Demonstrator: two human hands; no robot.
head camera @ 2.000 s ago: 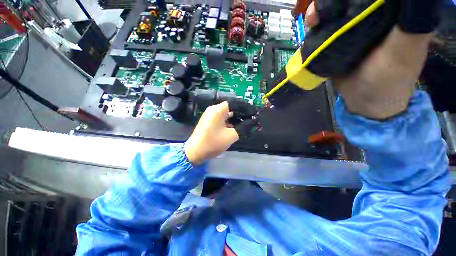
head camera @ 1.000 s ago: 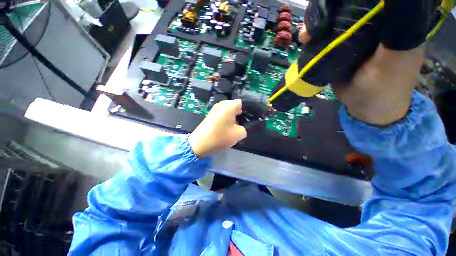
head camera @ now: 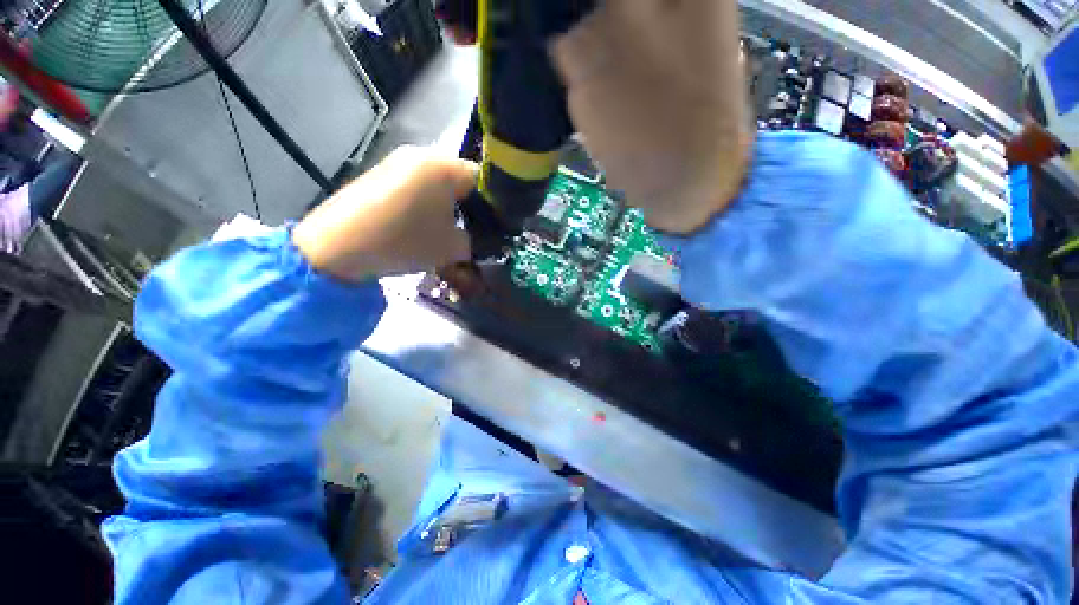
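The circuit board, green with small parts, sits in a black carrier that slants down to the right. The electric screwdriver, black with a yellow band and yellow cord, stands nearly upright over the carrier's near left corner. My right hand is around its upper part; its fingers are cut off by the top edge. My left hand is at the screwdriver's lower end, its fingertips mostly hidden behind it, so its grip is unclear. The screwdriver's tip is hard to make out.
A silver rail runs along the carrier's near side. A fan and a grey panel stand at upper left. Red-brown inductors and white blocks show beyond my right sleeve. An orange-brown piece is at far right.
Both hands and the screwdriver have moved left along the board, from its middle to the carrier's near left corner. The view has turned, and the board now lies further right and more slanted.
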